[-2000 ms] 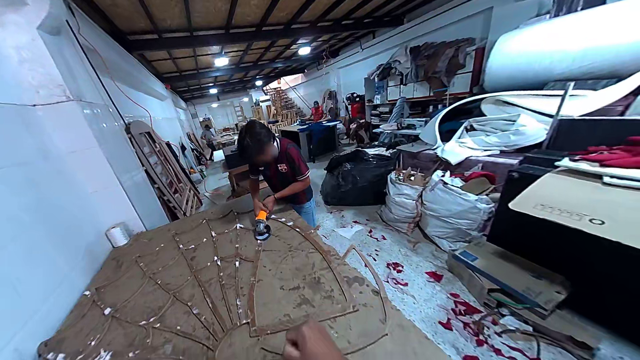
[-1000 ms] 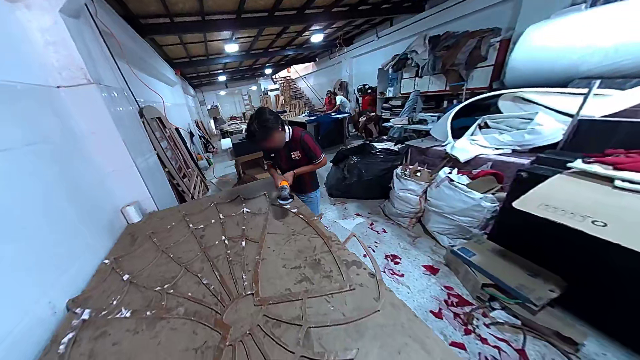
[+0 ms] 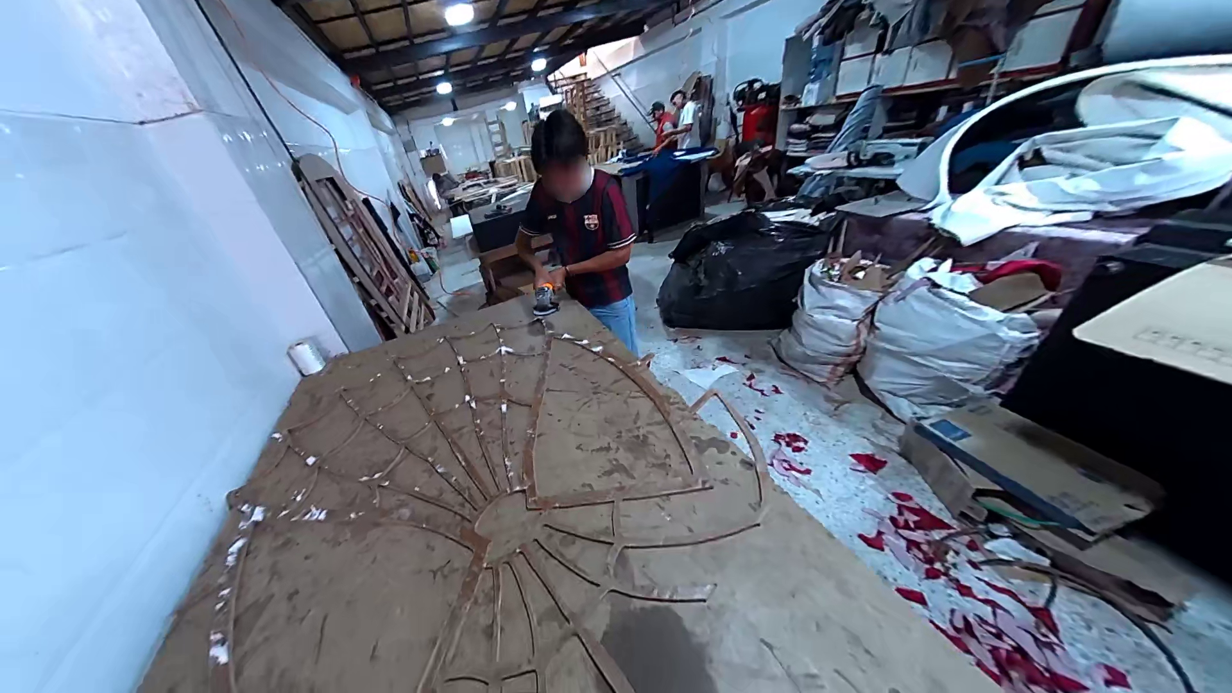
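Neither my left hand nor my right hand shows in the head view now. Below me spreads a large brown board, crossed by narrow curved strips that fan out from a small rounded shape. White bits cling to many strips on the left side. At the far end of the board a co-worker in a dark striped shirt bends over it. Both of the co-worker's hands are at a power tool with an orange part, held at the board's far edge.
A white roll stands at the board's left edge by the tiled wall. To the right, red scraps litter the floor near a flattened cardboard box, white sacks and a black plastic bag. Other people stand far back.
A hand seen at the bottom edge two seconds ago is out of view. The co-worker is more upright than two seconds ago, the tool still in hand. The view has shifted.
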